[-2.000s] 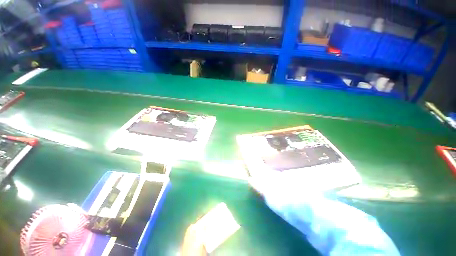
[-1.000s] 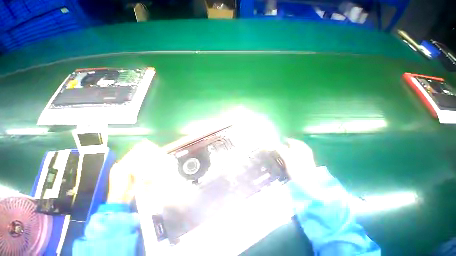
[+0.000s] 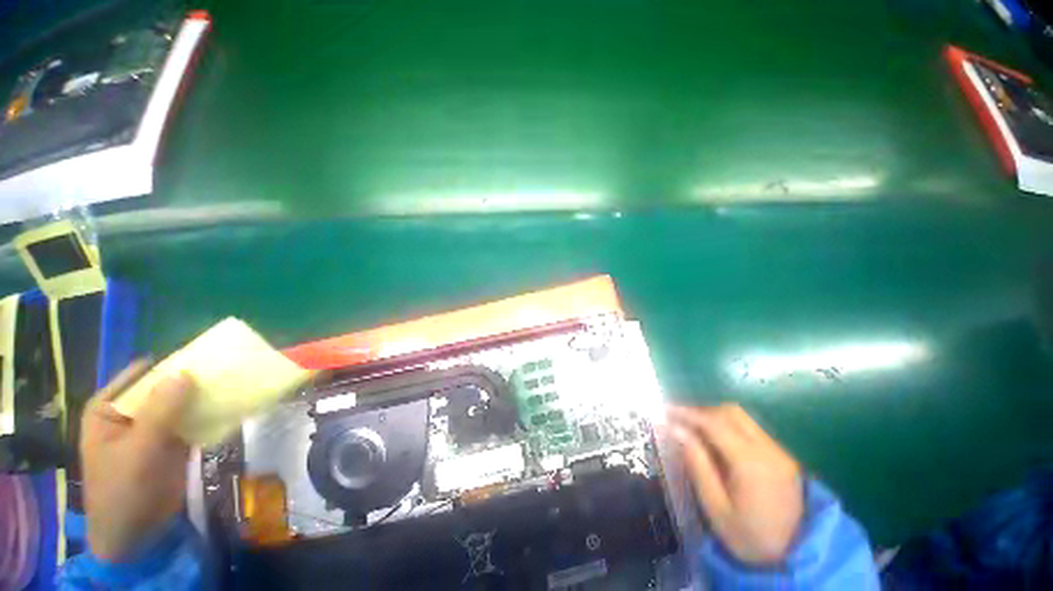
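An open laptop base (image 3: pixel 462 462) lies in front of me, slightly turned, with a round black fan (image 3: pixel 358 457), a green board (image 3: pixel 554 404) and a black battery (image 3: pixel 485 543). A red-orange strip (image 3: pixel 462 326) runs along its far edge. My left hand (image 3: pixel 144 462) holds a pale yellow sheet (image 3: pixel 219 381) over the laptop's far left corner. My right hand (image 3: pixel 745 479) is at the laptop's right edge, fingers bent; whether its fingertips touch or hold the edge is unclear.
Another open laptop (image 3: pixel 87 104) on a white sheet is at the upper left, and one more (image 3: pixel 1016 116) at the upper right. A blue tray (image 3: pixel 119 329) with black pieces stands at the left. Part of a pink fan (image 3: pixel 23 531) shows at the lower left.
The view has tilted down. The laptop, earlier on the bench farther away, now lies close in front of me. The yellow sheet shows clearly in my left hand, left of the laptop's fan.
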